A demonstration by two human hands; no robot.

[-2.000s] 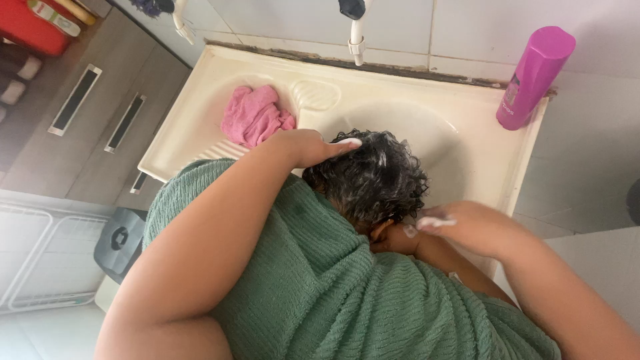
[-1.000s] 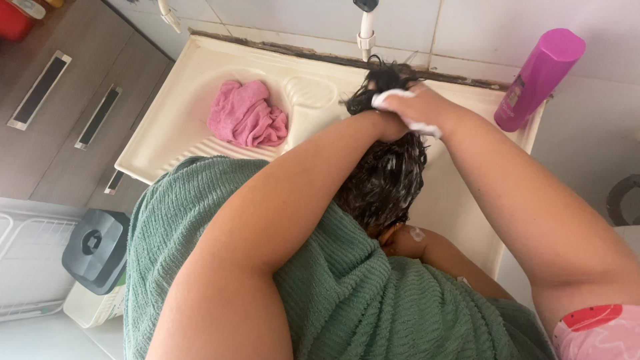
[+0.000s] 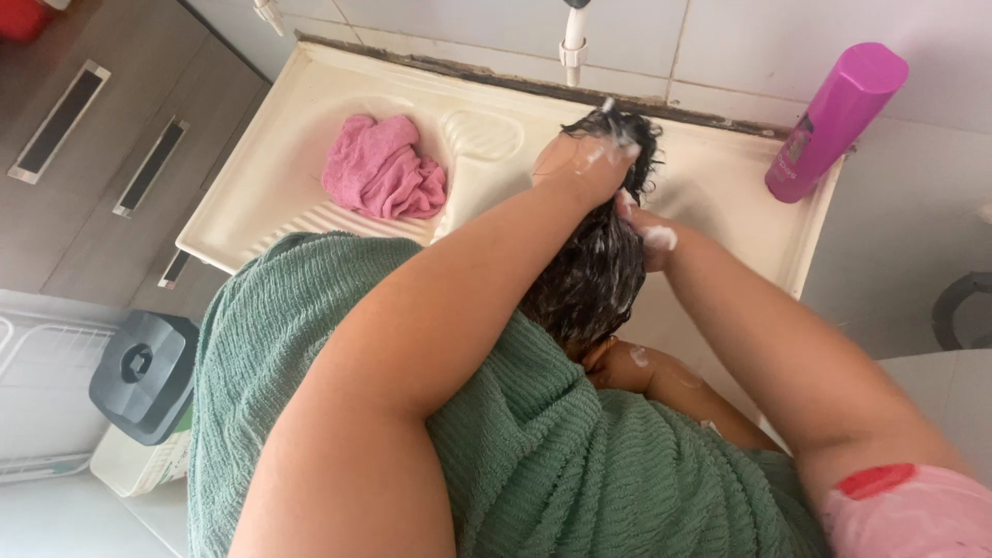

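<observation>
Dark, wet hair (image 3: 593,283) with white lather in it covers the head of a person bent over a cream laundry sink (image 3: 725,271). My left hand (image 3: 585,167) is closed around a gathered length of the hair, whose curly ends stick out above it. Against the same hair, just below and to the right, my right hand (image 3: 647,232) has lather on its wrist; its fingers are partly hidden. A green ribbed towel (image 3: 527,434) lies over the person's back and shoulders. The person's own hand (image 3: 624,364) is near their ear.
A pink cloth (image 3: 384,167) lies in the sink's left basin. On the right rim stands a purple bottle (image 3: 837,124). A white faucet spout (image 3: 573,50) hangs above the back edge. Grey drawers (image 3: 147,147) and a lidded container (image 3: 143,376) are on the left.
Two seconds ago my hands were apart, the left on top of the head and the right near the ear. Both have since come to the hair, which is now gathered toward the faucet.
</observation>
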